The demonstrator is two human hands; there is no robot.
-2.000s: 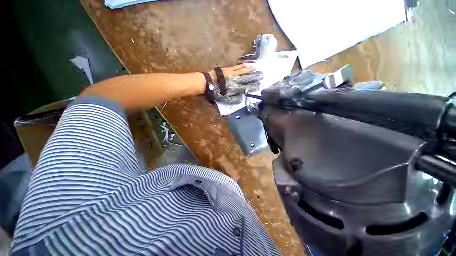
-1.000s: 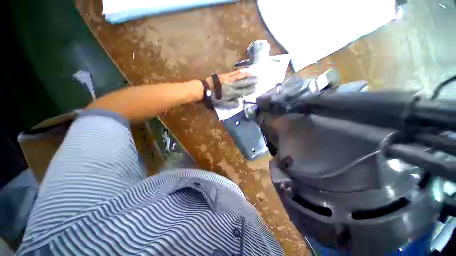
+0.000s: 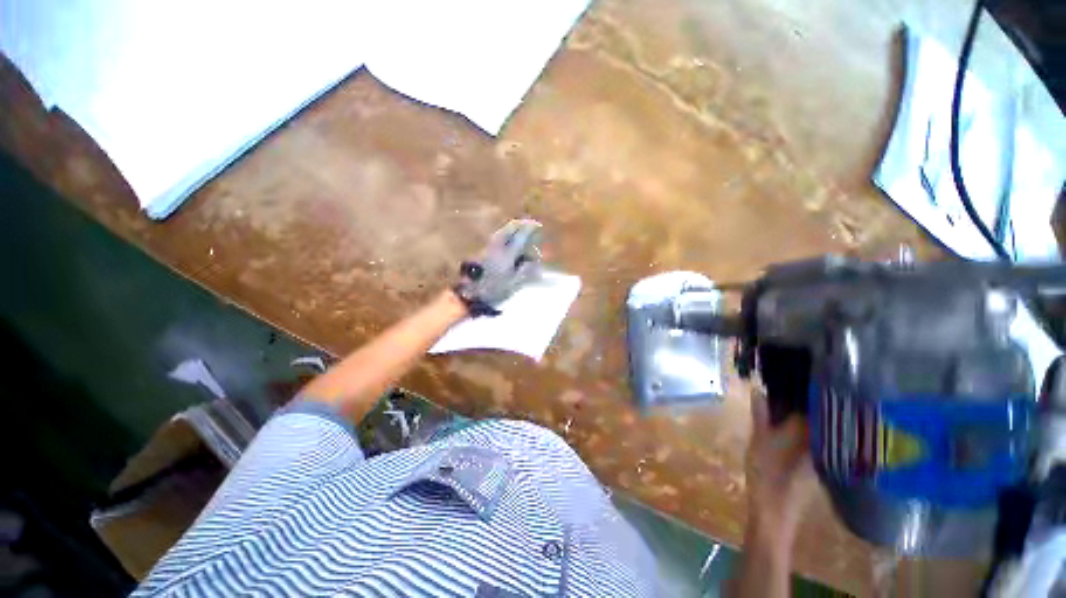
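The straight knife cutting machine (image 3: 923,432), blurred, stands at the right. Its grey base plate (image 3: 680,364) is on the table, apart from the cloth. My right hand (image 3: 781,450) comes up from below to the dark handle beside the motor and grips it; its fingers are mostly hidden. My left hand (image 3: 500,271), in the chain mesh glove, is left of the base plate, at the upper left edge of a small white cut piece (image 3: 544,318). The fingers are blurred, and I cannot tell whether they hold anything.
A large white fabric stack (image 3: 234,70) lies at the upper left of the brown table (image 3: 655,140). Another white stack (image 3: 935,140) is at the upper right, with the black power cable (image 3: 961,129) across it. A cardboard box (image 3: 146,496) and scraps are beyond the near edge, lower left.
The view has swung right. The machine and base plate now stand apart from the small white piece, which they adjoined before. My left hand has moved from lying on the piece to its edge. My right hand now shows.
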